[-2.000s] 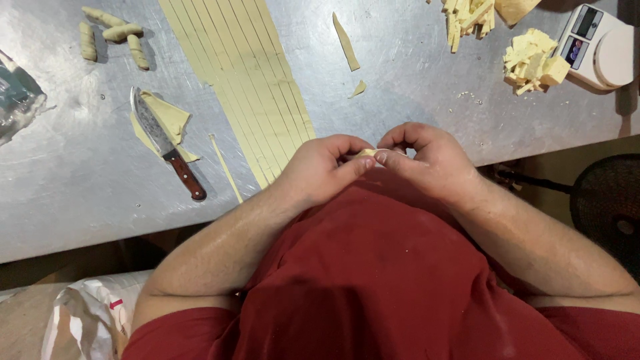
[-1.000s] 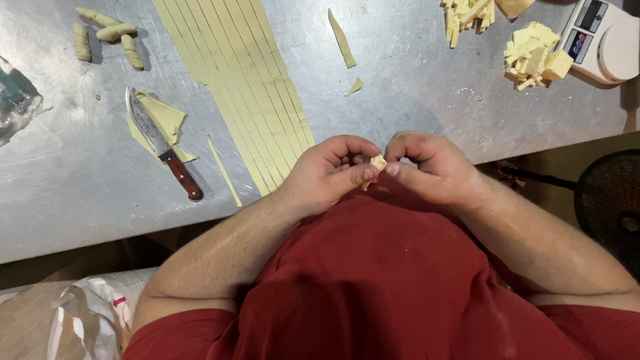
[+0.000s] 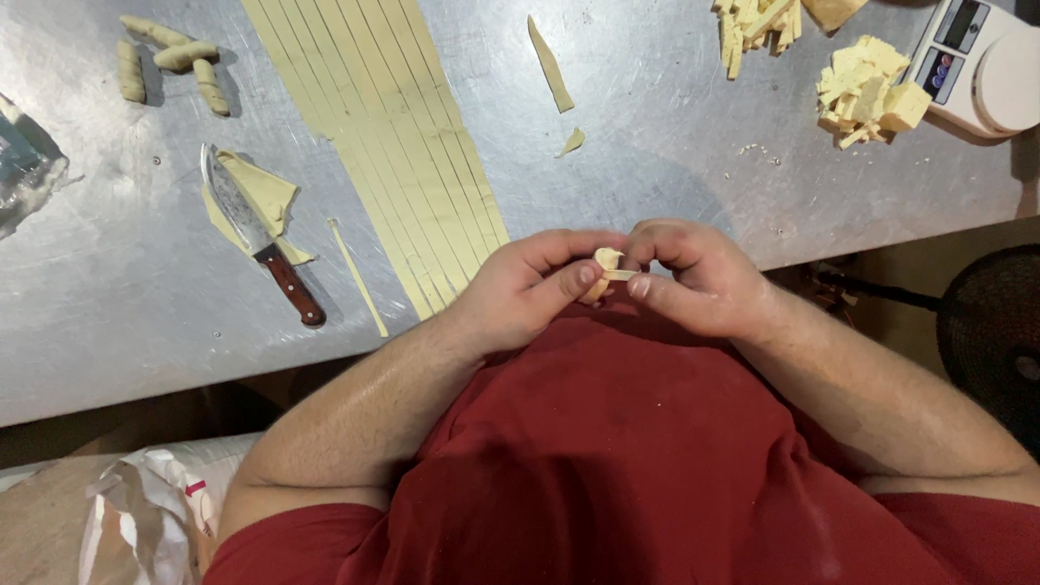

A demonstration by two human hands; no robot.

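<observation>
My left hand (image 3: 544, 280) pinches a small piece of cheese (image 3: 603, 264) between thumb and fingers, close to my belly at the table's front edge. A narrow strip of dough (image 3: 622, 275) runs from that piece to my right hand (image 3: 691, 276), whose thumb and forefinger grip its end. Part of the piece is hidden by my fingers. Beyond my left hand lies a long dough sheet (image 3: 390, 122) cut lengthwise into strips. One loose dough strip (image 3: 357, 276) lies to its left. Several dough-wrapped sticks (image 3: 185, 55) rest at the upper left, some stacked.
A knife with a wooden handle (image 3: 291, 286) lies on dough scraps (image 3: 264, 191). More scraps (image 3: 550, 65) lie right of the sheet. Cheese sticks (image 3: 756, 24), a heap of cheese pieces (image 3: 869, 93) and a kitchen scale (image 3: 979, 69) are at the upper right. A fan (image 3: 995, 341) stands beyond the table edge.
The piece in my left hand shows more clearly, and a strip now stretches between it and my right hand. Both hands have stayed in about the same place.
</observation>
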